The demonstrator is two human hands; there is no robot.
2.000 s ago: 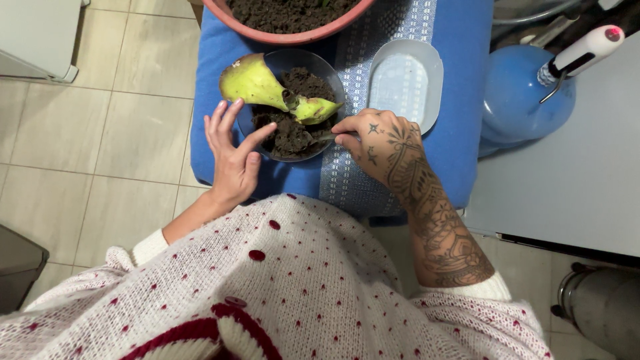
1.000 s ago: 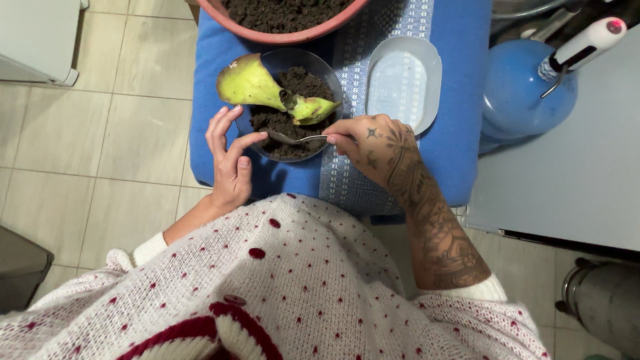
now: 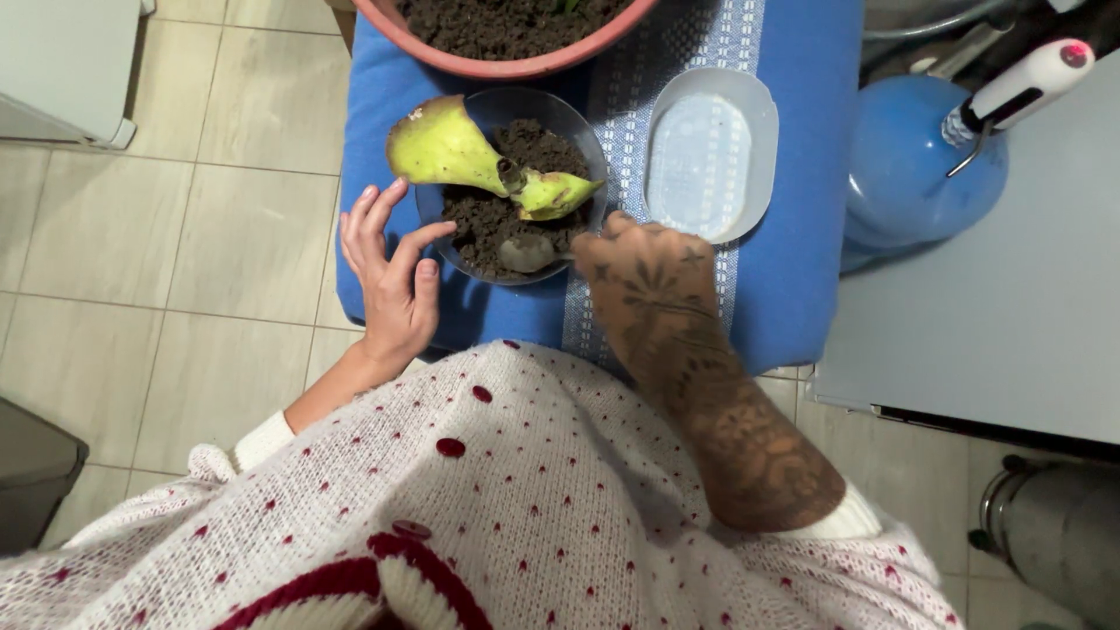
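Observation:
A clear round bowl (image 3: 597, 144) holds dark soil (image 3: 477, 229) and a yellow-green succulent cutting (image 3: 446, 147) with a thick leaf on the left and a smaller pointed one on the right. My right hand (image 3: 652, 262) grips the handle of a metal spoon (image 3: 528, 254), whose bowl rests at the soil near the lower rim. My left hand (image 3: 389, 271) is spread at the bowl's left side, its fingertips by the rim and close to the large leaf, with nothing held. Right of the bowl sits a translucent plastic tub (image 3: 763, 149).
A large terracotta-coloured pot (image 3: 525, 68) of soil stands beyond the bowl, on the blue cloth (image 3: 801, 219) with a patterned woven runner (image 3: 612, 109). At the right is a blue water jug (image 3: 919, 175) with a white pump (image 3: 1032, 83).
The spoon has moved from the middle of the soil to the lower right part of the bowl. My right hand has tilted over, and my left hand has stayed beside the bowl.

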